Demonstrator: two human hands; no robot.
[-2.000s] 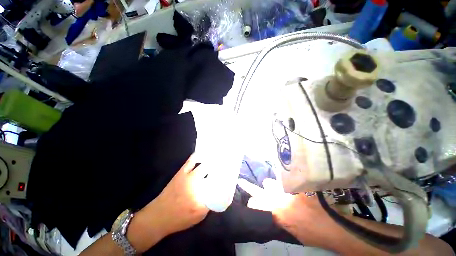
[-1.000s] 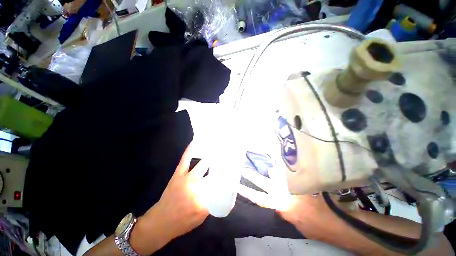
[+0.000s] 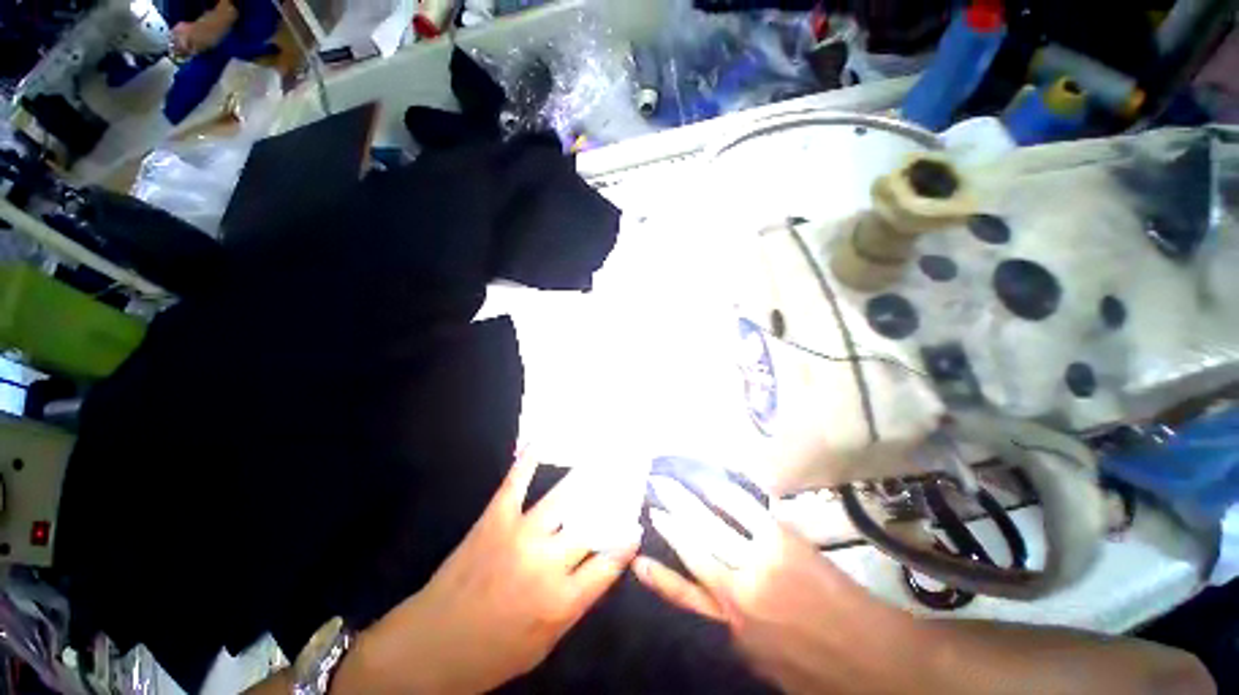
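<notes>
A black fabric piece lies under both hands, in front of the sewing machine head. My left hand presses on it, fingers spread, a watch at the wrist. My right hand rests on it just to the right, under the left end of the head. The fingertips are washed out by lamp glare, and the needle area is hidden. I cannot tell if either hand grips the fabric. A large black fabric spread with jagged edges lies to the left.
A silver gooseneck arcs behind the head. Spools with blue thread stand at the back right. Crumpled clear plastic lies behind the table. A lime-green box is at far left. Another person's hand shows at top left.
The white lamp stick over my hands is no longer seen distinctly. The machine head appears lower and further left. My hands have drawn closer together, and my right hand has come nearer the front.
</notes>
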